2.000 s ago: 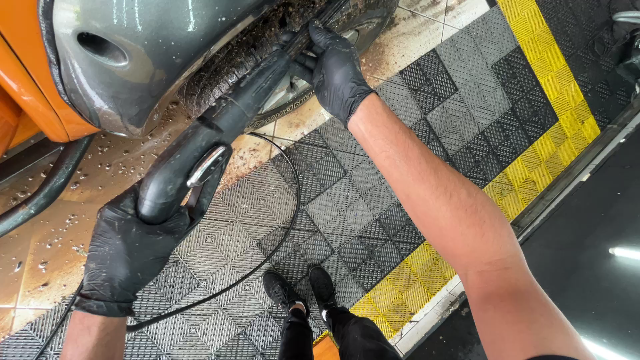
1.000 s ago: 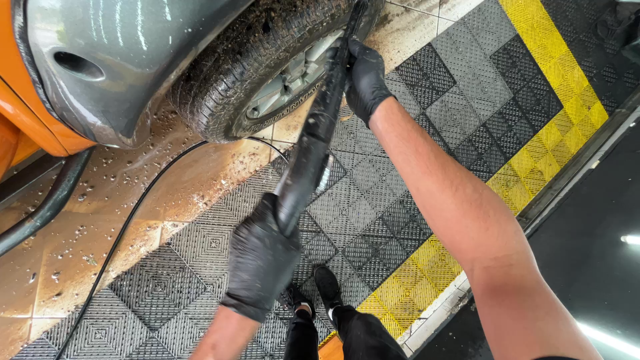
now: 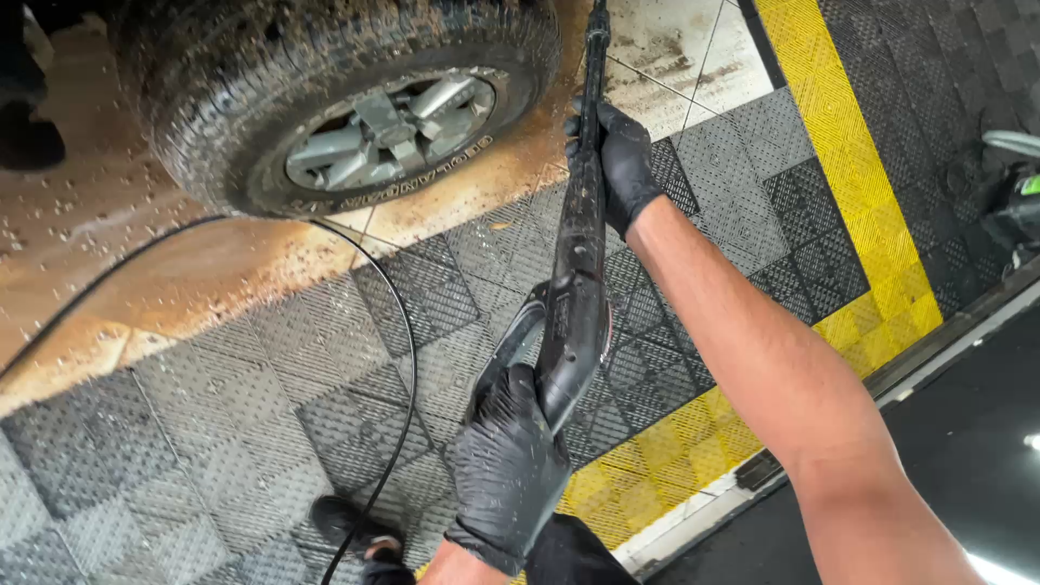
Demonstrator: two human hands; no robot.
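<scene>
A black pressure washer gun (image 3: 575,301) runs up the middle of the head view, its lance toward the top edge. My left hand (image 3: 508,467), in a black glove, is closed around its rear grip at the lower middle. Higher up, my right hand (image 3: 621,166), also gloved in black, grips the gun's front part near the lance. Left of the gun stands a muddy off-road tyre (image 3: 341,106) with a grey alloy wheel (image 3: 396,130). The nozzle end of the lance is out of view, and no spray can be made out.
A black hose (image 3: 410,349) loops over the grey and black floor tiles (image 3: 236,398). Muddy water and grit (image 3: 138,268) lie around the tyre. A yellow tile border (image 3: 853,146) runs along the right. My shoe (image 3: 349,520) is near the hose. Dark equipment (image 3: 1016,203) stands at the far right.
The gun has swung from a slant across the tyre to nearly upright beside it. The view has moved closer to the wheel, and the grey and orange bodywork has left it.
</scene>
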